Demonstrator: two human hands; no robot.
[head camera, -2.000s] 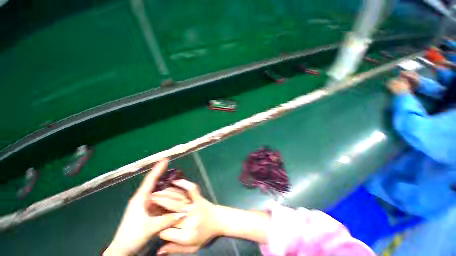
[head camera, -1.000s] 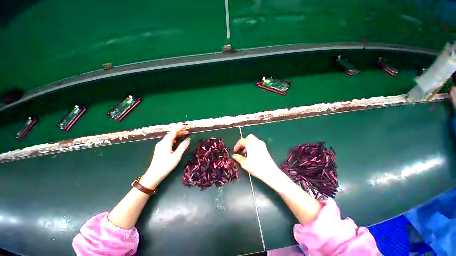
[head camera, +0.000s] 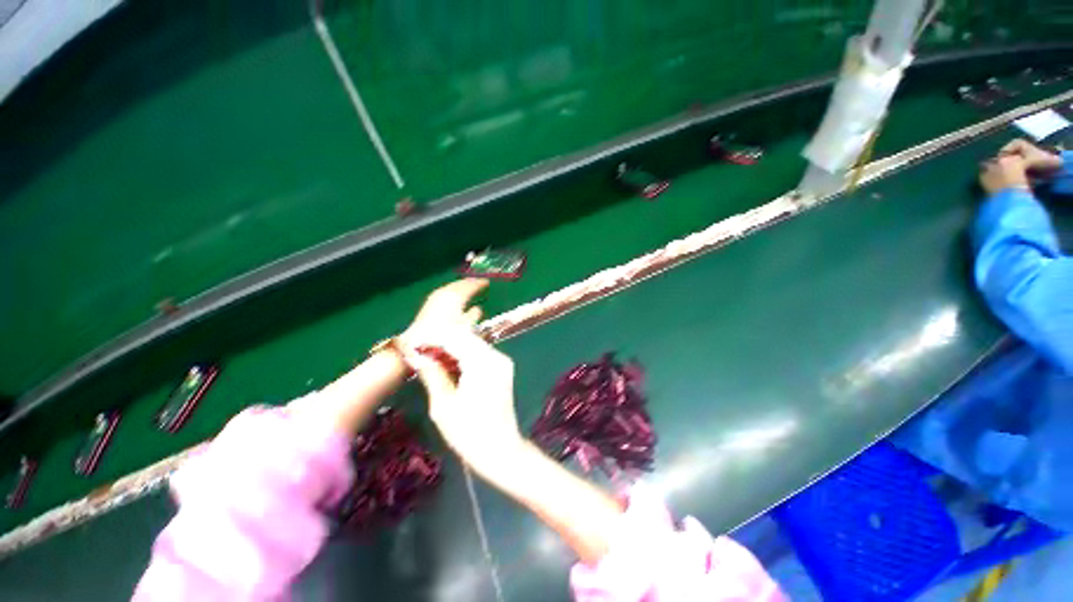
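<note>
My left hand (head camera: 447, 308) reaches over the conveyor edge rail, fingers apart, with its fingertips just below a phone half-assembly (head camera: 494, 263) on the belt. Whether they touch is unclear. My right hand (head camera: 477, 394) is just below it, close to the left wrist, with blurred dark red trim (head camera: 438, 358) at its thumb and fingers. The left pile of trim pieces (head camera: 394, 470) lies partly behind my left sleeve. The right pile of trim pieces (head camera: 598, 414) lies right of the bench seam.
The chipped conveyor edge rail (head camera: 659, 261) crosses the view diagonally. More phone units lie spaced on the belt, left (head camera: 186, 396) and right (head camera: 642, 180). A wrapped post (head camera: 853, 112) stands at the rail. A person in blue sleeves (head camera: 1024, 253) works at right beside a blue stool (head camera: 871, 523).
The view has swung right. My left hand has moved from beside the left pile, over the rail to the belt. My right hand has come close to the left wrist and now shows dark red trim.
</note>
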